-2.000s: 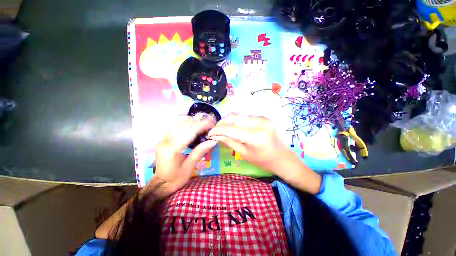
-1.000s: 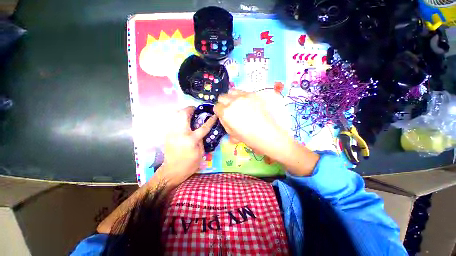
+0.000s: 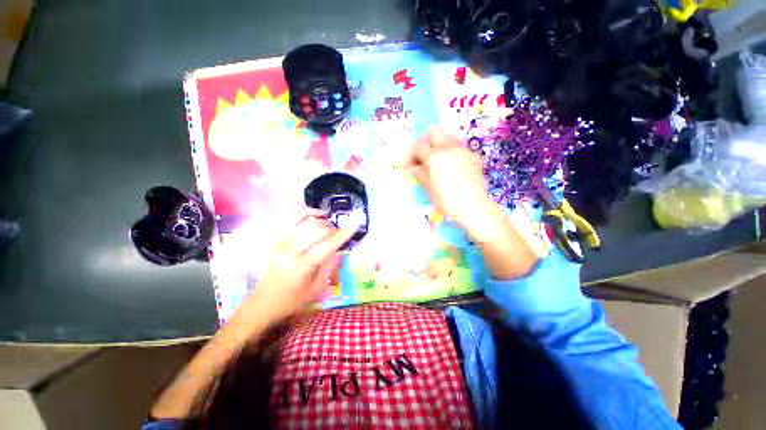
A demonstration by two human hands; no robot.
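A glossy black plastic part (image 3: 338, 186) lies on the printed mat (image 3: 252, 189) in front of me. My left hand (image 3: 294, 259) has its fingertips on this part's lower edge and holds it. My right hand (image 3: 453, 178) is over the mat to the right of the part, not touching it. Its fingers are bent together and overexposed, so I cannot tell whether they hold something small. Another black part, with red and blue stones (image 3: 321, 105), lies at the top of the mat. A third black part (image 3: 174, 225) lies at the mat's left edge.
A purple metallic pile (image 3: 533, 151) is at the mat's right, with yellow-handled pliers (image 3: 579, 225) below it. Black parts are heaped (image 3: 605, 76) at the upper right. A clear bag with yellowish contents (image 3: 697, 206) is near the right table edge. A cardboard box (image 3: 642, 327) stands below.
The view has shifted a little. One of the three lined-up black parts is gone from the column, and one now lies at the mat's left edge. My right hand has moved right, off the part.
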